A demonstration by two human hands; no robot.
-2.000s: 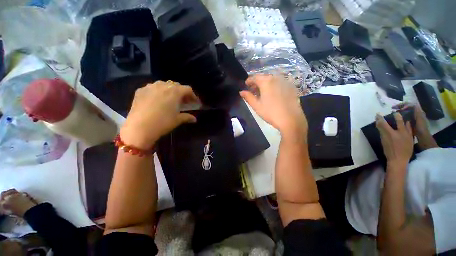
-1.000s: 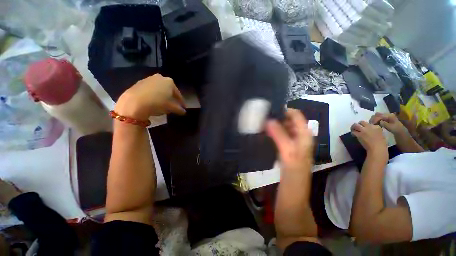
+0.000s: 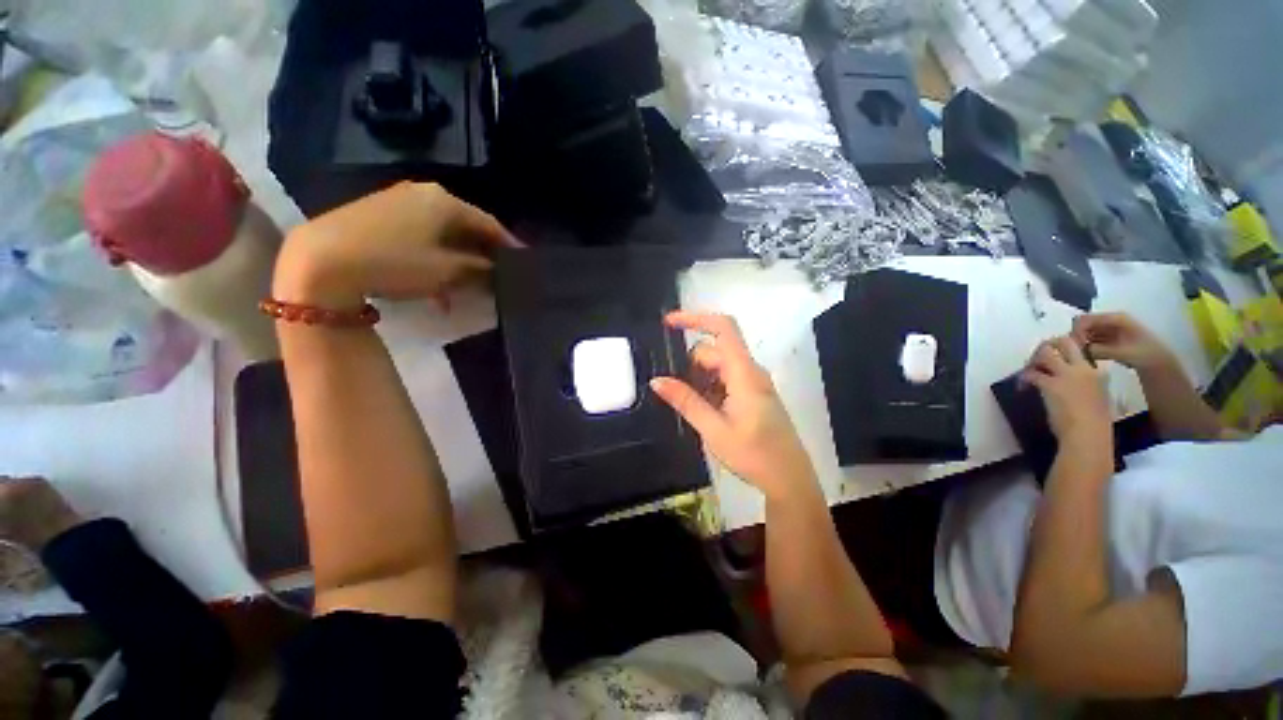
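A black insert tray (image 3: pixel 591 471) lies in front of me over a darker black piece that shows at its left. A white rounded case (image 3: pixel 605 376) sits in its cut-out. My right hand (image 3: pixel 739 408) is at the tray's right edge, thumb and fingers apart, thumb tip over the edge beside the case. My left hand (image 3: pixel 394 253) is above the tray's top left corner, fingers bent; its fingertips are partly hidden, so I cannot tell if they grip anything. The white cable seen earlier is not visible.
Black trays, one with a white case (image 3: pixel 917 357), lie to the right, before a co-worker's hands (image 3: pixel 1076 380). Loose cables (image 3: pixel 901 225), bagged white pieces (image 3: pixel 760 113) and black inserts (image 3: pixel 563 56) stand behind. A pink-lidded flask (image 3: pixel 166 204) and phone (image 3: pixel 267 464) are left.
The tray with the white case was lifted by my right hand from the right and now lies flat over the spot where the cable showed. My left hand stayed near the top left corner.
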